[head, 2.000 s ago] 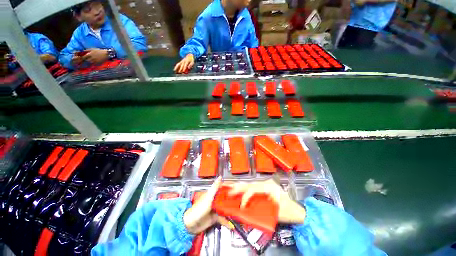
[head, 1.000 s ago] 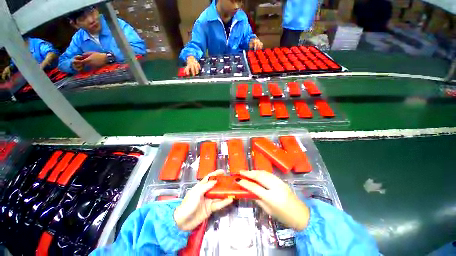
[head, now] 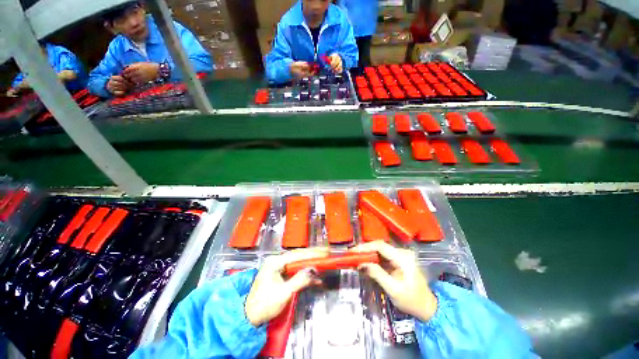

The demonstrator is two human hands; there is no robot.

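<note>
My left hand [head: 272,289] and my right hand [head: 401,280] hold a red-covered phone [head: 333,262] between them, edge-on, above the near row of the clear tray [head: 459,235]. My hands are bare, thumbs below and fingers above. The tray's far row holds red-backed pieces [head: 296,221], with one extra red piece [head: 389,216] lying slantwise across two at the right. In the near row a red piece lies under my left hand, and a dark phone [head: 404,329] with a pale label shows by my right wrist.
The black cover tray [head: 133,273] at left holds a few red covers [head: 98,228]. Another clear tray [head: 448,167] with red pieces is on the green belt [head: 280,165]. Workers in blue sit across the line. A slanted pale post [head: 91,133] stands at left.
My hands have turned the red piece from a tilted hold to level and edge-on. The belt tray has moved right. The worker opposite has raised both hands from their tray.
</note>
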